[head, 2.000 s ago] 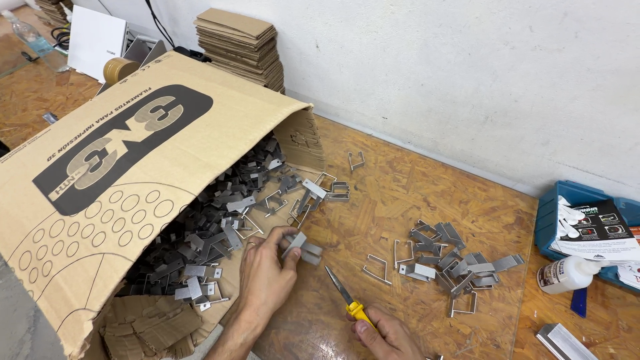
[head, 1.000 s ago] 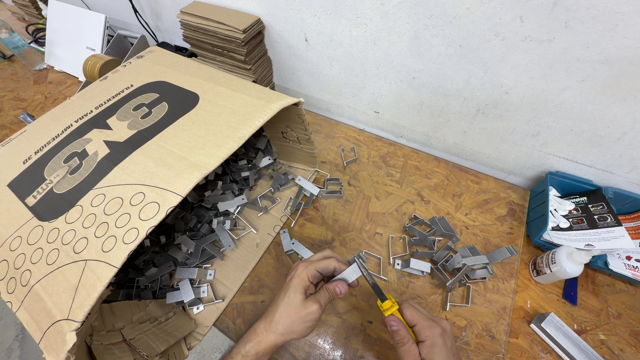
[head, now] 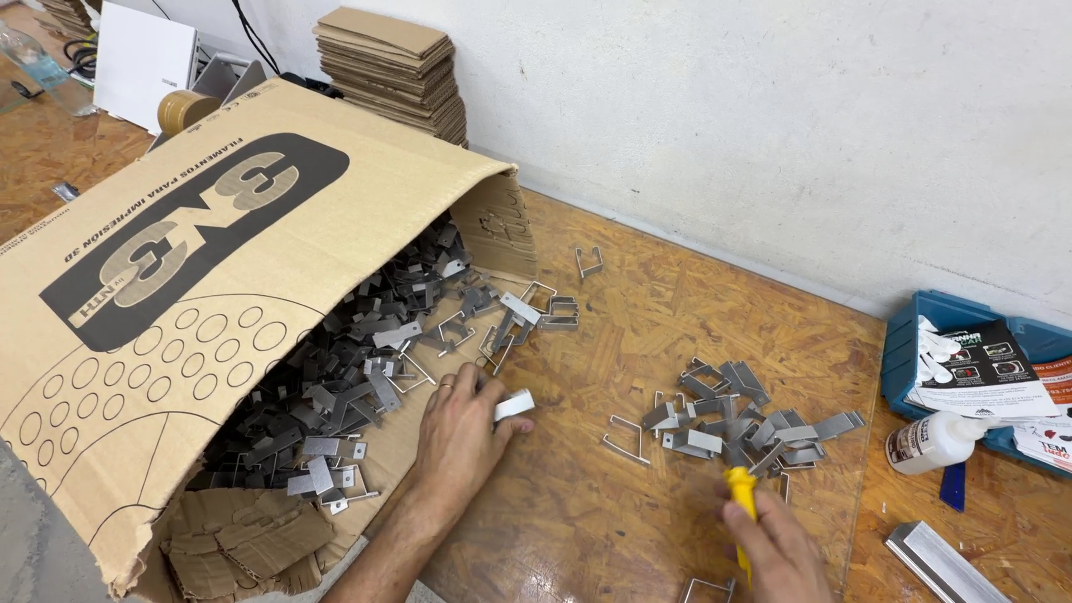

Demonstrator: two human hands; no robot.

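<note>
My left hand (head: 465,431) is closed on a small bent metal bracket (head: 513,405), at the mouth of a cardboard box (head: 402,159) lying on its side. Many grey metal brackets (head: 335,402) fill the box and spill out of its opening. In my right hand (head: 775,536) is a tool with a yellow handle (head: 740,494); its metal end points into a second pile of brackets (head: 779,431) and is partly hidden or blurred there. Single brackets lie around, one (head: 626,440) left of that pile and one (head: 589,262) near the wall.
A stack of cardboard pieces (head: 389,75) stands behind the box by the white wall. At right are a blue bin (head: 909,335) with printed papers, a white squeeze bottle (head: 930,442) and a metal bar (head: 955,565). A plastic bottle (head: 42,67) is at far left.
My left hand has moved left, towards the box opening, away from the tool. The tool in my right hand has moved right, to the pile of brackets; a second ago it was at the bracket in my left hand.
</note>
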